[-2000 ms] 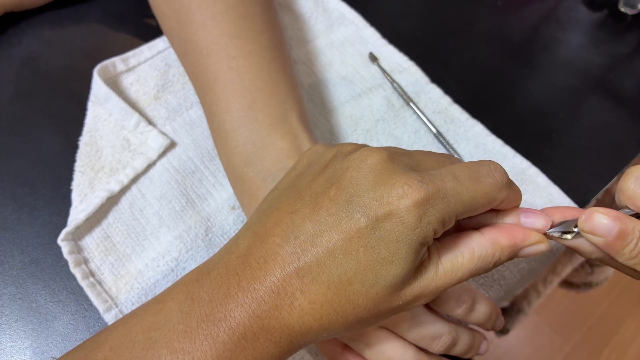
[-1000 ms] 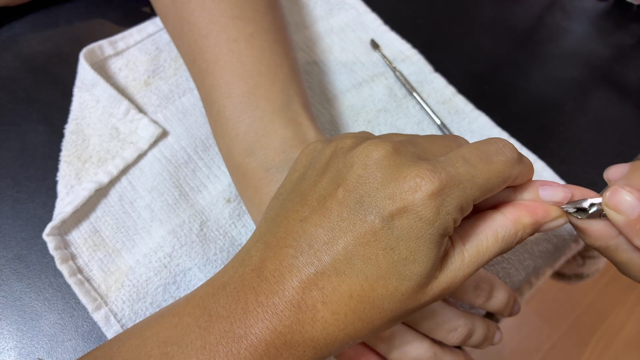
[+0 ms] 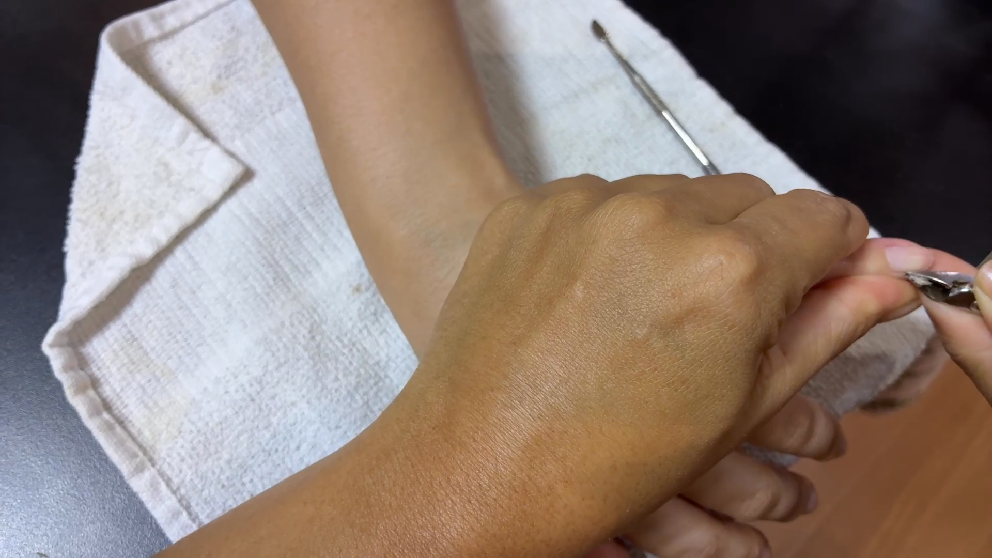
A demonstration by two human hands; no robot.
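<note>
My left hand (image 3: 620,302) lies over another person's hand (image 3: 752,480) and pinches one of its fingers (image 3: 883,256) between thumb and forefinger. At the right edge my right hand (image 3: 965,329), mostly cut off by the frame, grips metal cuticle nippers (image 3: 945,287). The tips of the nippers touch or nearly touch the skin beside the held finger's nail. A slim metal cuticle pusher (image 3: 659,105) rests on the white towel behind my left hand, its lower end hidden.
The other person's forearm (image 3: 395,139) crosses a white terry towel (image 3: 271,310) with a folded corner at the left. Under the towel is a dark tabletop (image 3: 46,465). A wood-look floor (image 3: 914,473) shows at the lower right.
The view has shifted closer. My left hand keeps its hold on the finger, and the nippers stay beside the nail in my right hand.
</note>
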